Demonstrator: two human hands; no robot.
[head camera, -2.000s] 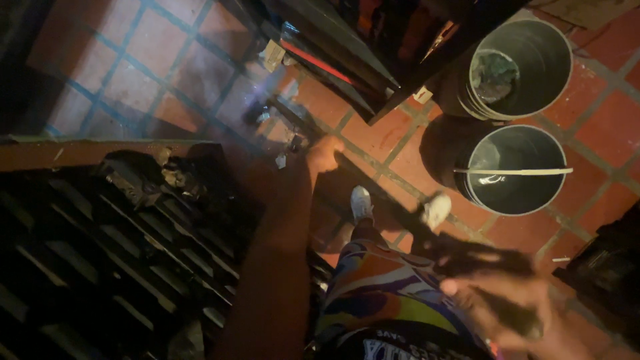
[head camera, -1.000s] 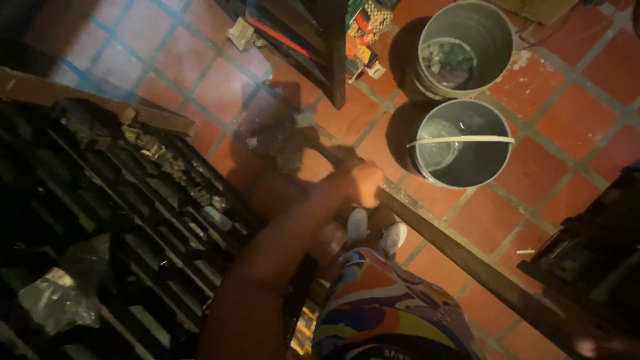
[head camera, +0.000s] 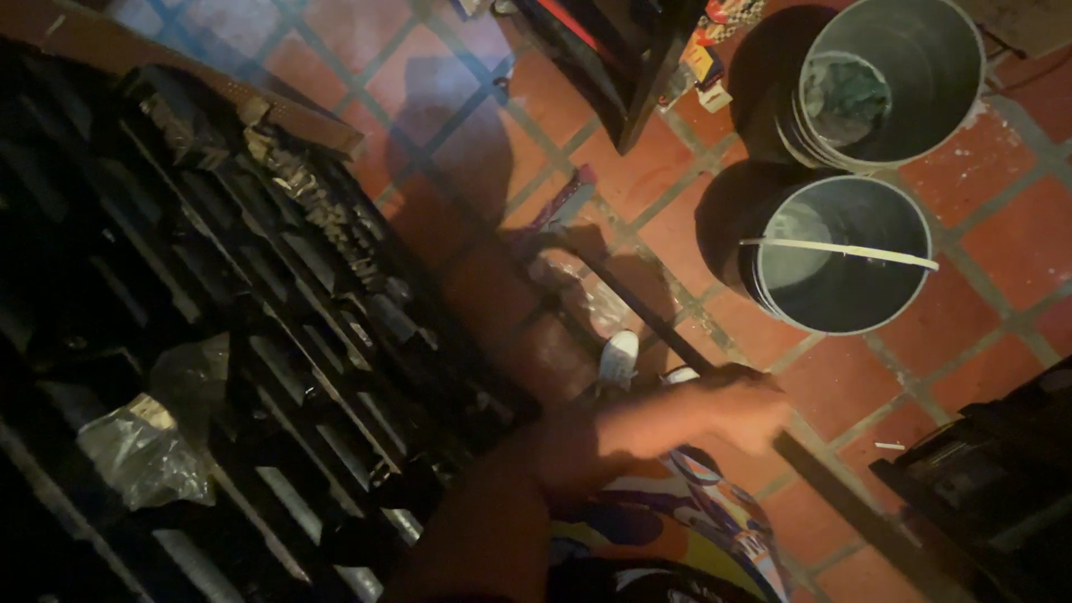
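My left hand (head camera: 745, 410) is closed around a long dark pole (head camera: 645, 314), right of my shoes. The pole runs slantwise from the upper left, through the fist, toward the lower right edge. Near its far end lies a purple and grey piece (head camera: 569, 199), blurred; whether it is a broom head I cannot tell. Crumpled clear plastic (head camera: 605, 310) lies on the tiles beside the pole, just above a white shoe (head camera: 618, 358). My right hand is not visible.
Two grey buckets (head camera: 925, 276) stand at the right, one with a pale handle across it. A black slatted rack (head camera: 276, 402) fills the left, holding a plastic bag (head camera: 151, 456). Black furniture (head camera: 624, 84) juts in at the top; dark objects (head camera: 988, 469) stand lower right.
My left hand, on the pole, has moved toward the lower right of the view. My right hand, seen at the lower right before, has left the view.
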